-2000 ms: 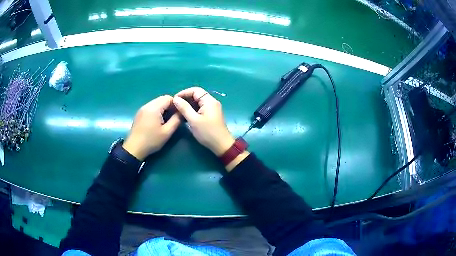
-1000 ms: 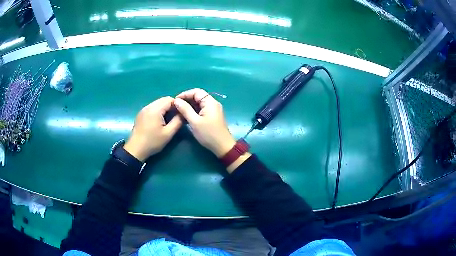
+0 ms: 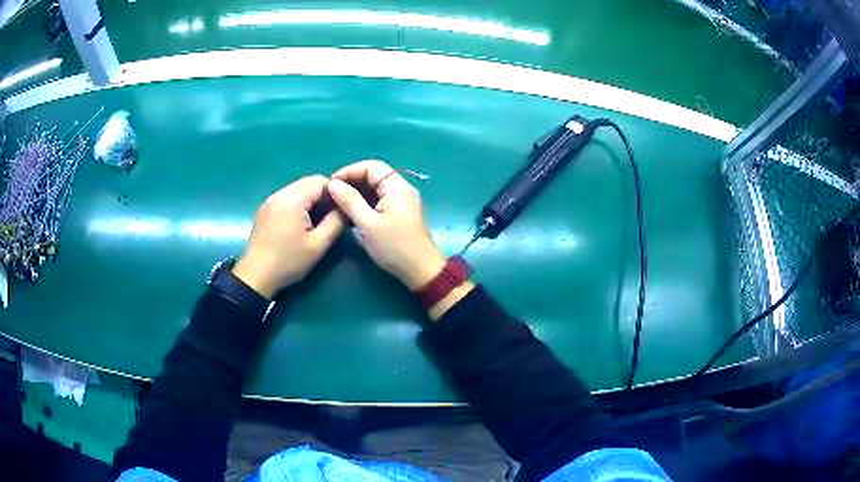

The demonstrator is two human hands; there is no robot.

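Observation:
My left hand (image 3: 290, 237) and my right hand (image 3: 391, 224) meet at the fingertips over the middle of the green bench. Their fingertips are pinched together; what is between them is too small or hidden to tell. A thin lead wire (image 3: 415, 175) with a small pale end sticks out beyond the fingers of my right hand and seems held in it. The black electric screwdriver (image 3: 537, 179) lies on the bench to the right, its bit pointing down-left towards my right wrist.
A wire bundle (image 3: 40, 198) lies at the far left, beside a crumpled small plastic bag (image 3: 116, 141). A white rail (image 3: 396, 64) runs across the back. The screwdriver cord (image 3: 641, 254) loops down the right side. A clear-sided frame (image 3: 759, 240) stands at the right. A green bin (image 3: 85, 414) sits below the left edge.

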